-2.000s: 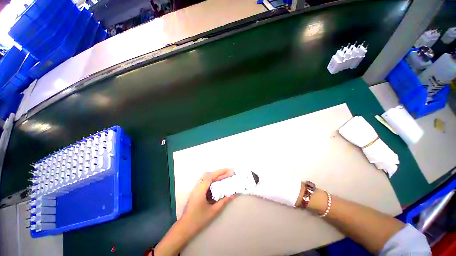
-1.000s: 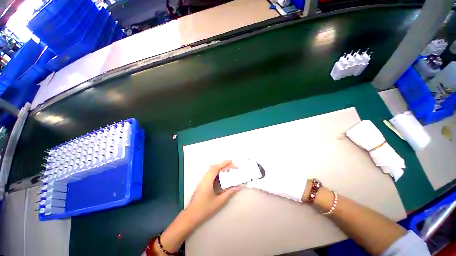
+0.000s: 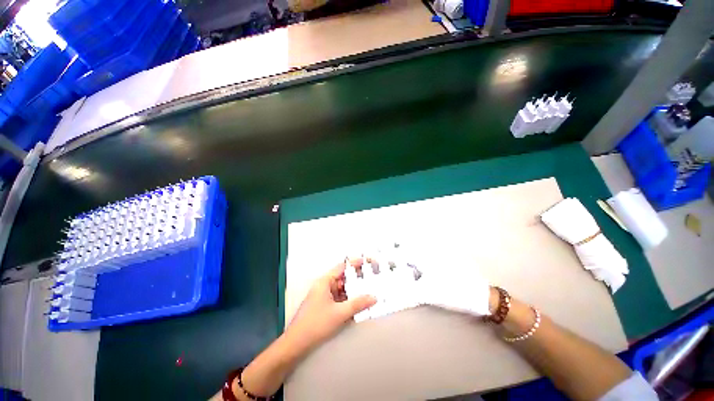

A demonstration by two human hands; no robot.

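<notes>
A short row of white charger units (image 3: 374, 288) is held over the beige work sheet (image 3: 470, 352), with dark metal pins pointing up. My bare left hand (image 3: 325, 301) grips its left end, thumb in front. My right hand (image 3: 450, 286), in a white glove, holds its right end; glove and units blend, so the finger positions are hard to tell. A blue tray (image 3: 213, 266) at the left holds rows of similar units, pins up, along its back and left side.
Several white units (image 3: 542, 116) stand on the green conveyor (image 3: 352, 125). A banded off-white cloth bundle (image 3: 585, 241) lies at the sheet's right. Further right are a white wipe (image 3: 638, 218), a blue bin with bottles (image 3: 661, 168) and a grey post (image 3: 638, 82). Blue crates (image 3: 117, 39) are stacked upper left.
The held row has turned from lying with its plain side up to pins up. Both hands remain on it. The tray and conveyor units look the same; the view has shifted slightly.
</notes>
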